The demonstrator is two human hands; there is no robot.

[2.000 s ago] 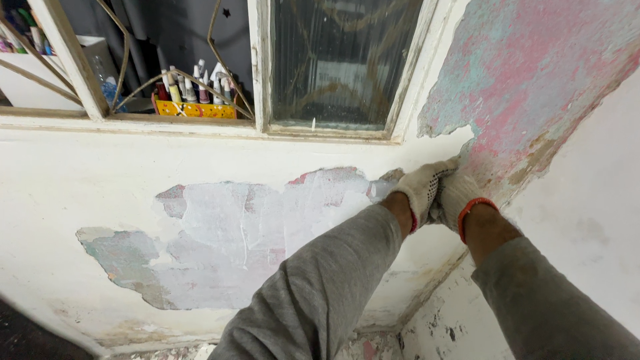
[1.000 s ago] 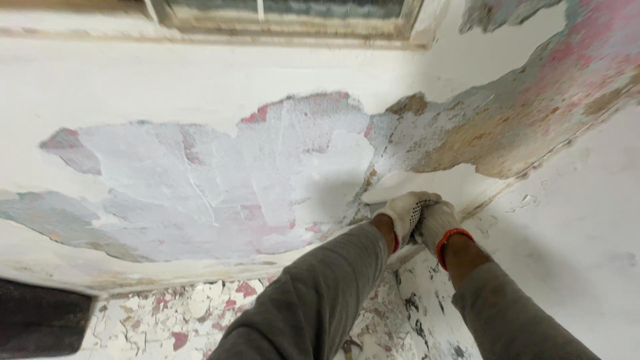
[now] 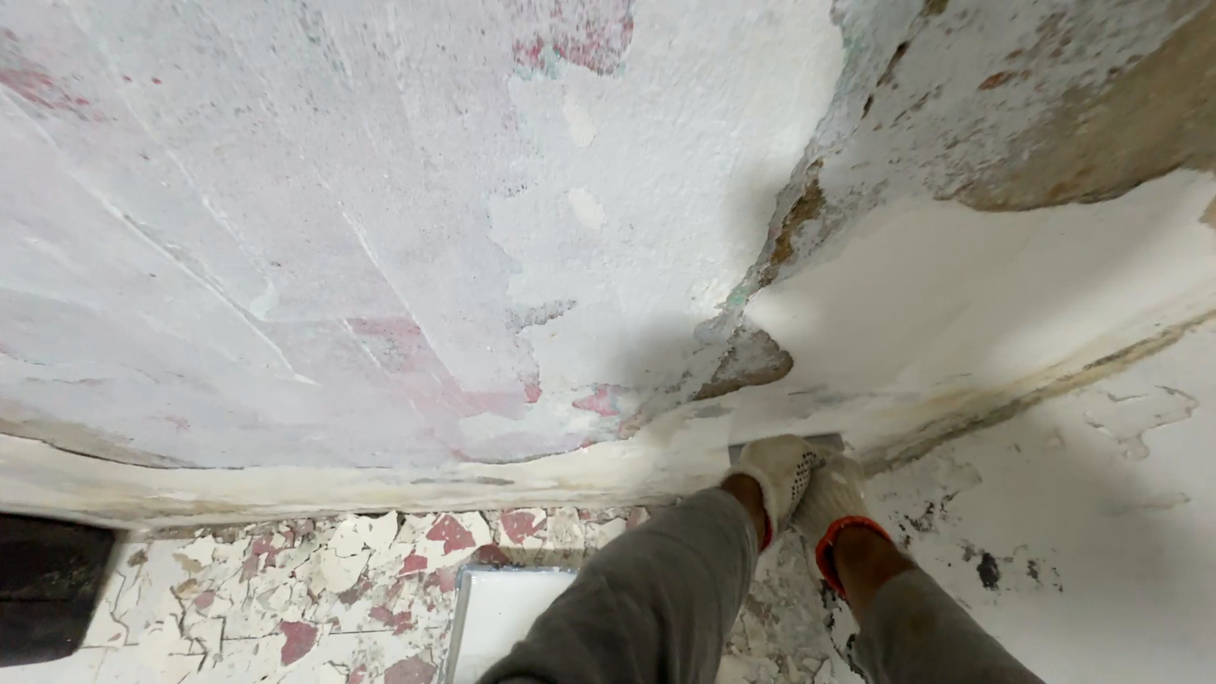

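My left hand (image 3: 777, 475), in a white knit work glove with dark grip dots, is closed on a flat metal scraper blade (image 3: 825, 442), whose handle is hidden. Pressed close beside it, my right hand (image 3: 834, 489) wears a similar glove with a red cuff and grips the same tool. The blade lies against the foot of the wall near the corner. Above it the wall (image 3: 617, 190) shows peeled pale lilac plaster with pink traces, and a white coat (image 3: 912, 285) to the right of a rough crack.
Paint flakes (image 3: 313, 589) cover the floor along the wall. A white tray or panel (image 3: 503, 608) lies there, partly behind my left sleeve. A dark object (image 3: 47, 584) stands at the lower left. The adjoining white wall (image 3: 1073, 551) is at the right.
My gloved hands have moved down the wall from near the window's lower corner to its foot. The view has tilted down, and the window is out of sight.
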